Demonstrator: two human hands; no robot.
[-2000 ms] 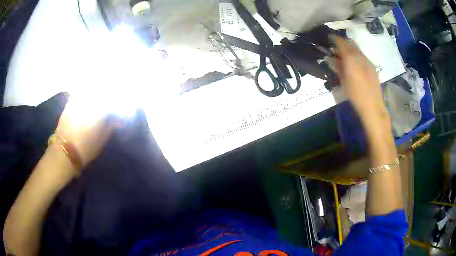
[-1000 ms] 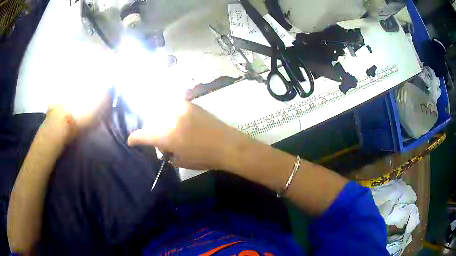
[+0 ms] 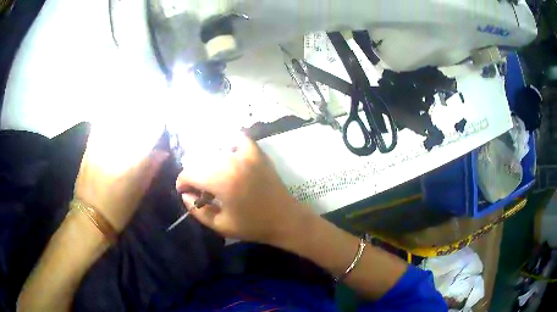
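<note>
The dark navy garment point(image 3: 165, 262) fills the lap and the left side. My left hand point(image 3: 122, 177) lies on it, fingers towards the machine's bright lamp, pressing or holding the cloth near its edge. My right hand point(image 3: 238, 189) is beside it, with an awl-like tool point(image 3: 182, 219) held in the palm; its thin metal point sticks out down and left. The right fingertips reach towards the needle area, where glare hides the contact. The white sewing machine point(image 3: 269, 36) spans the top.
Black shears point(image 3: 364, 109) lie right of the hands, with silvery snips point(image 3: 309, 85) left of them. Black fabric scraps point(image 3: 415, 91) lie beyond. A narrow dark strip point(image 3: 278, 127) is near the needle area. A blue bin point(image 3: 473, 183) is at the table's right end, above a white cloth bundle point(image 3: 458, 274).
My right hand has come from the scraps at the right to the needle area, and the tool now shows in it. The view has shifted, showing more of the machine.
</note>
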